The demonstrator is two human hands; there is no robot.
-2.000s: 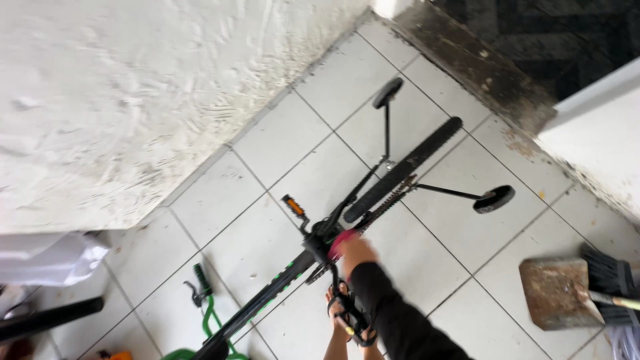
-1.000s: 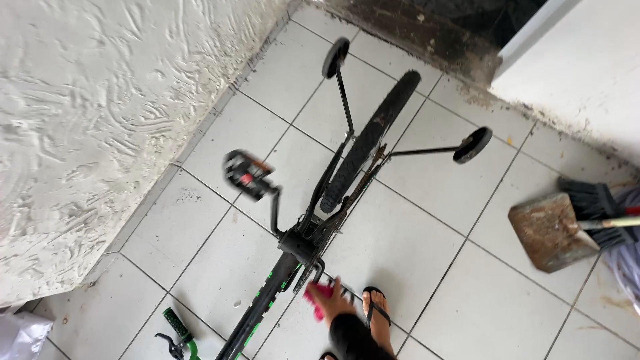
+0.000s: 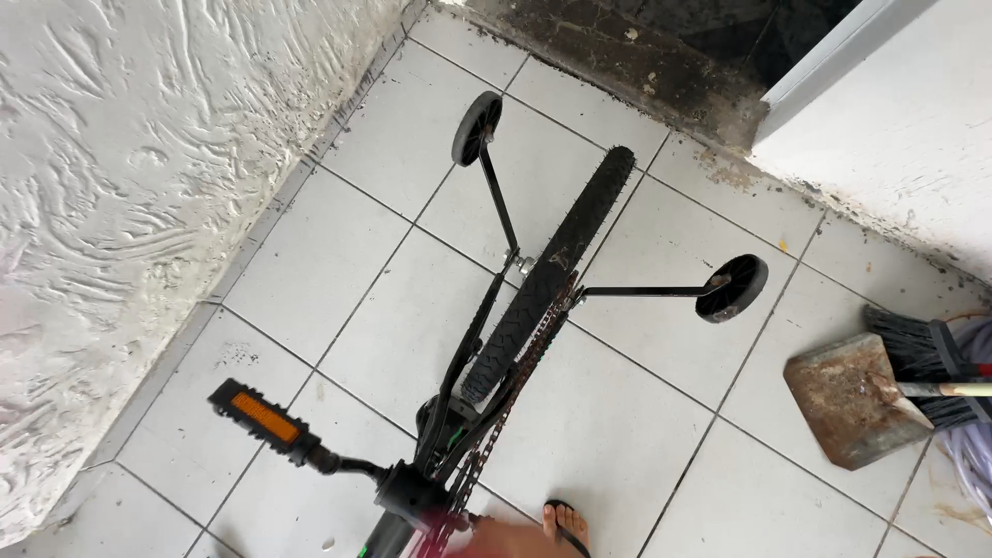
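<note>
My right hand [image 3: 508, 539], blurred at the bottom edge, holds a pink thing [image 3: 434, 535], perhaps a cloth, against the chain area beside the crank of a black bicycle. The bottom bracket shell [image 3: 411, 488] is just left of the hand. From it a crank arm leads to a black pedal with an orange reflector [image 3: 265, 417]. The rusty chain [image 3: 527, 356] runs up along the rear tyre [image 3: 554, 271]. Training wheels stand out on both sides, one at the upper left [image 3: 477, 128], one at the right [image 3: 731, 288]. My left hand is out of view.
A rusty metal dustpan or shovel [image 3: 856, 399] lies at the right by a black-bristled broom [image 3: 903, 341] and pale tubing [image 3: 973, 465]. A rough white wall [image 3: 155, 155] borders the tiled floor at left. A foot in a flip-flop [image 3: 566, 527] is beside the bicycle.
The pedal on the wall side has swung round from its earlier place. My right hand stays by the crank with the pink thing. The view has shifted and moved nearer.
</note>
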